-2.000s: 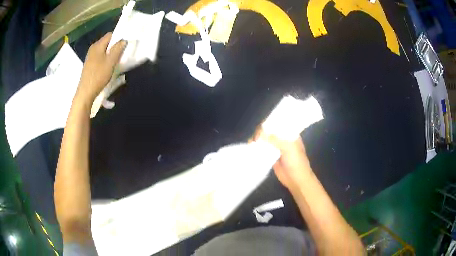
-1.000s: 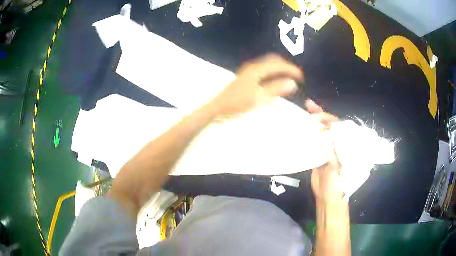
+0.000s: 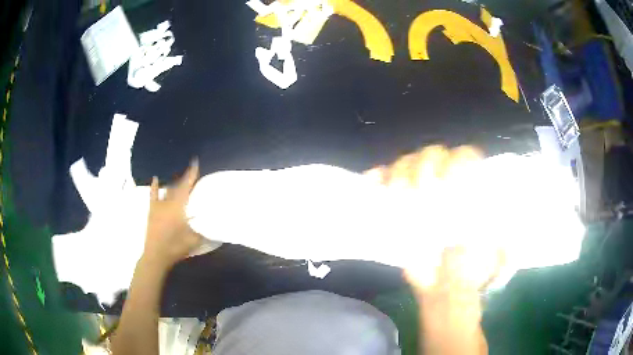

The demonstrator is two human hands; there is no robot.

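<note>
A thick, overexposed bundle of white cut fabric panels (image 3: 298, 211) lies across the black table's front, its right end reaching the right table edge. My right hand (image 3: 451, 277) is wrapped around its right part, fingers over the far side, wrist at the near side; glare hides part of the hand. My left hand (image 3: 170, 222) is at the bundle's left end, with two digits spread upward; whether other fingers grip the cloth underneath is hidden. More white fabric (image 3: 104, 239) with strip-like ends lies left of my left hand.
Yellow curved templates (image 3: 368, 31) lie at the far edge. White scraps (image 3: 281, 62) lie beside them, with more scraps (image 3: 153, 59) and a pale printed sheet (image 3: 111, 45) far left. A small white scrap (image 3: 318, 269) lies near my body. A clear-looking case (image 3: 559, 116) is at right.
The bundle now lies more level and farther right. My left hand has moved from above its middle to its left end. My right hand remains on the right part. The view has shifted.
</note>
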